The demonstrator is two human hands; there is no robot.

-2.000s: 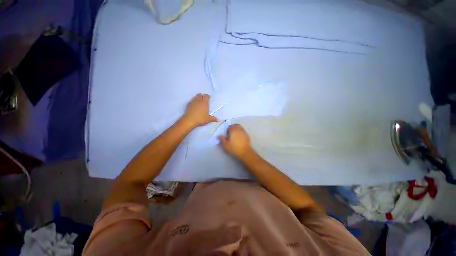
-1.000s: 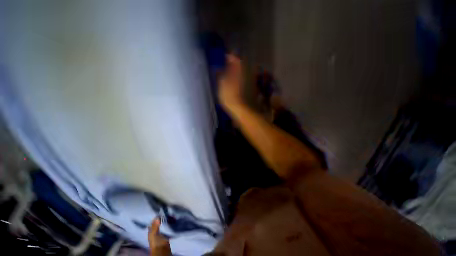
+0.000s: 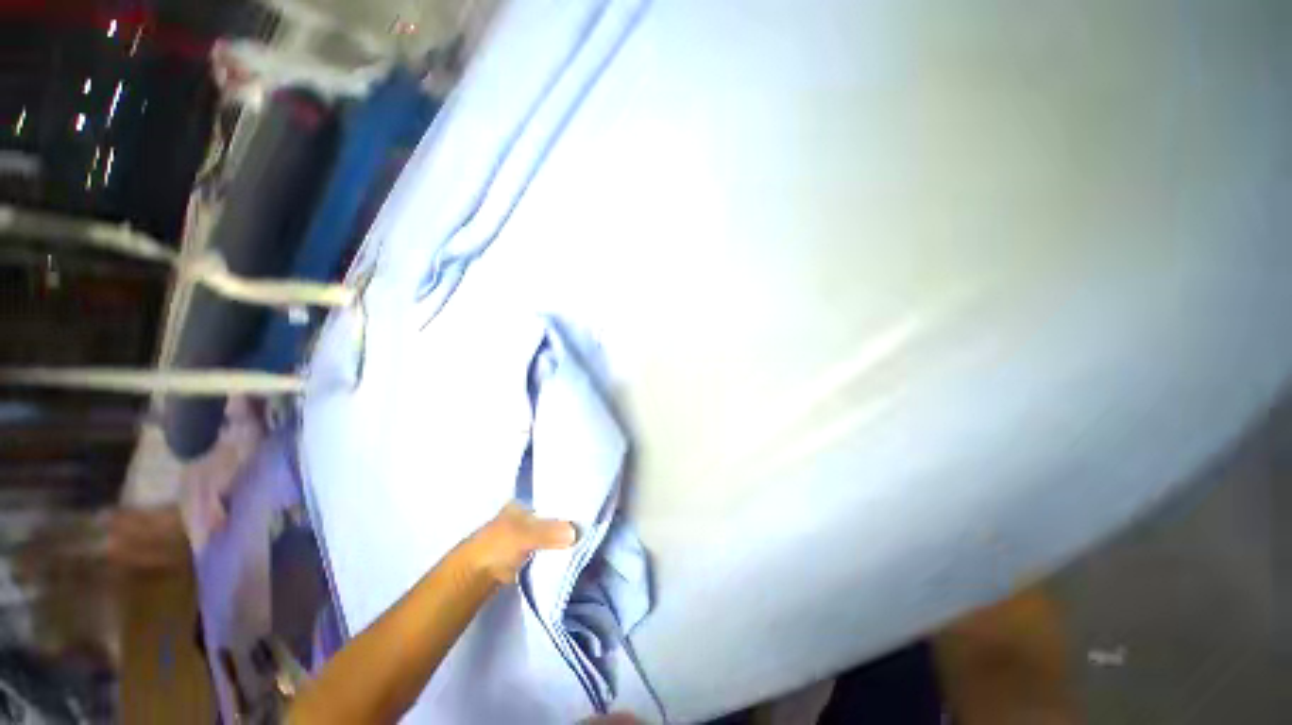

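Observation:
A stack of folded light blue cut fabric pieces [image 3: 574, 460] stands up from the pale covered table [image 3: 879, 467], its layered edges showing. My left hand [image 3: 524, 541] reaches in from the lower left and grips the stack, thumb on top. A small skin-coloured bit [image 3: 616, 720] shows at the bottom edge below the stack, perhaps fingers of my right hand, almost wholly cut off. A blurred skin-coloured shape, perhaps part of my right arm, lies at the lower right beyond the table edge.
The table cover has long creases at upper left. Beyond the left edge are pale bars or cords [image 3: 170, 380], a dark roll [image 3: 255, 255], blue fabric [image 3: 347, 170] and purple-pink cloth. Grey floor [image 3: 1190, 609] shows at lower right.
The view has swung sharply, away from the iron and floor. My left hand now grips the fabric stack. My right hand has gone from plain view.

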